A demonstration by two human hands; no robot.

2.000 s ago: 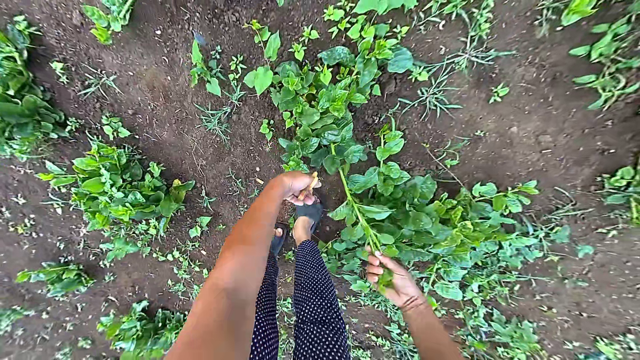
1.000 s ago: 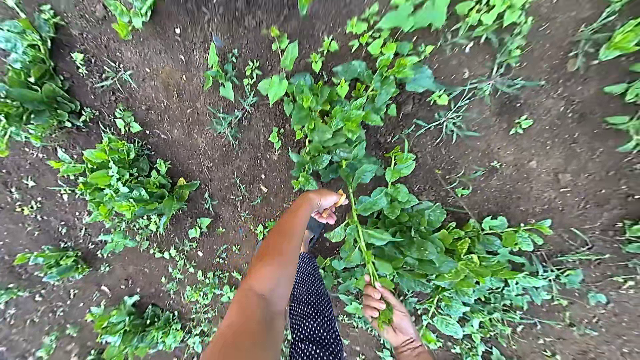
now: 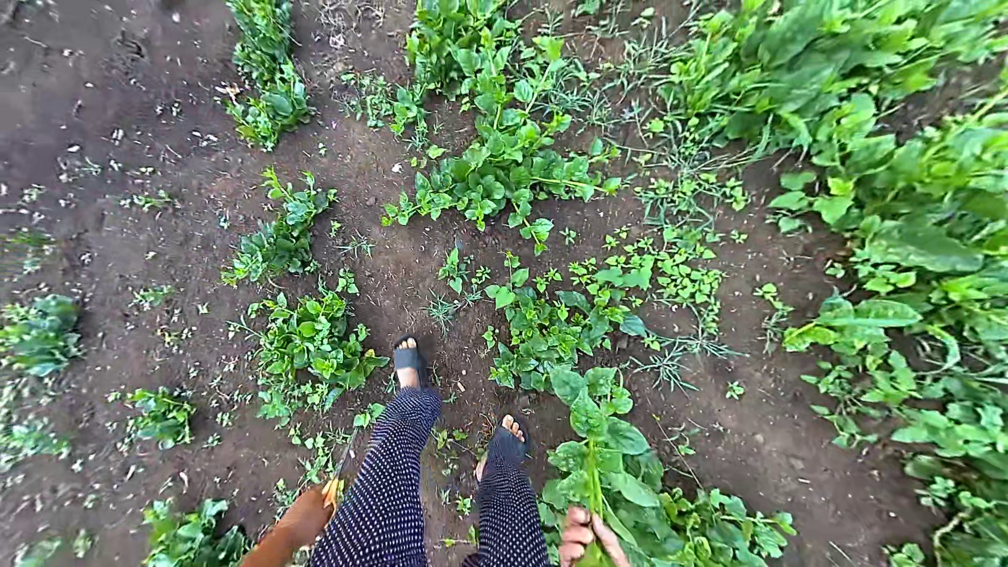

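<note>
My left hand (image 3: 309,513) is low in the view, beside my left trouser leg, closed around the yellow-orange handle (image 3: 332,493) of a tool; a thin dark part, perhaps its blade, points up from the fist. At the bottom right, my right hand (image 3: 587,539) grips the thick green stems of a cut-looking leafy sprig (image 3: 592,441), held upright with its broad leaves away from me. Its lower end is out of frame. Behind and beside it grows a leafy plant (image 3: 693,524), which partly blends with the sprig.
My sandalled feet (image 3: 409,358) stand on brown soil between low leafy plants. One clump (image 3: 315,346) grows left of my feet, another (image 3: 551,331) ahead to the right. Dense tall greens (image 3: 906,197) line the right side. Small weeds and grass tufts dot the soil.
The hands have moved apart: the left, earlier at the stem near the right one, is now beside my left leg. The right still holds greens, now upright. The view has shifted widely.
</note>
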